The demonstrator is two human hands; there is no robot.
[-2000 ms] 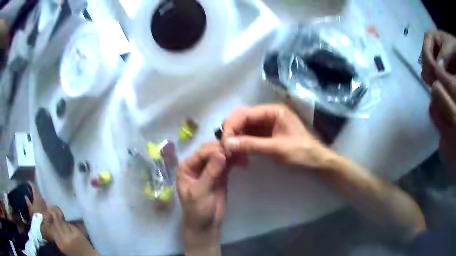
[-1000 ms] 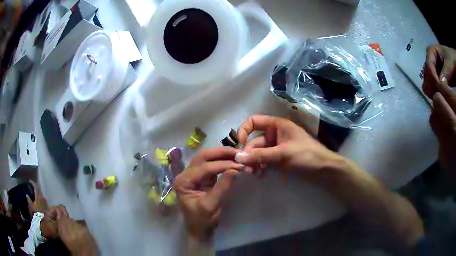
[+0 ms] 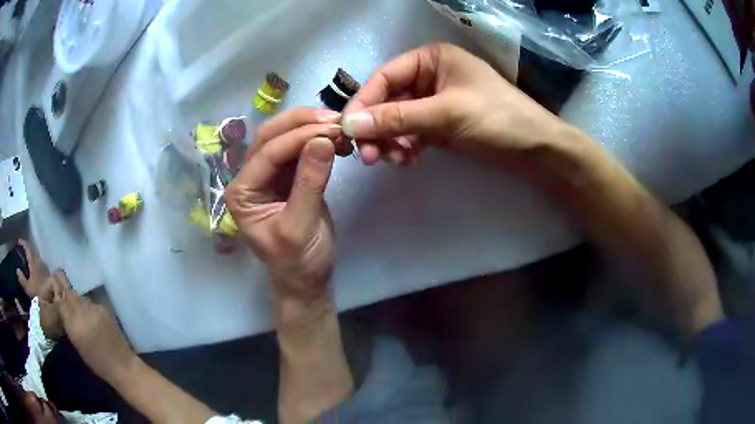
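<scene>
My right hand (image 3: pixel 439 95) is bare and pinches a very small, thin pale-yellow piece (image 3: pixel 337 126), apparently a wire, between thumb and fingertip. My left hand (image 3: pixel 286 195) is palm up with bent fingers; its fingertips meet the right thumb at this piece. Whether the left fingers also grip something small is hidden. A black wire bundle (image 3: pixel 338 89) with a pale band lies just behind the fingertips. A yellow wire bundle (image 3: pixel 271 93) lies to its left. A clear bag (image 3: pixel 217 186) with yellow and dark red bundles lies left of my left hand.
A yellow and red bundle (image 3: pixel 126 207) and a small dark bundle (image 3: pixel 97 190) lie farther left, near a long dark case (image 3: pixel 51 157). A white round container (image 3: pixel 81 33) is at top left, a clear bag of black parts (image 3: pixel 571 37) at top right. Another person's hands (image 3: pixel 74 306) are at lower left.
The view has shifted, so table items appear higher and farther left; the large white roll is out of frame. My hands remain together at the fingertips, with the left thumb lower and apart.
</scene>
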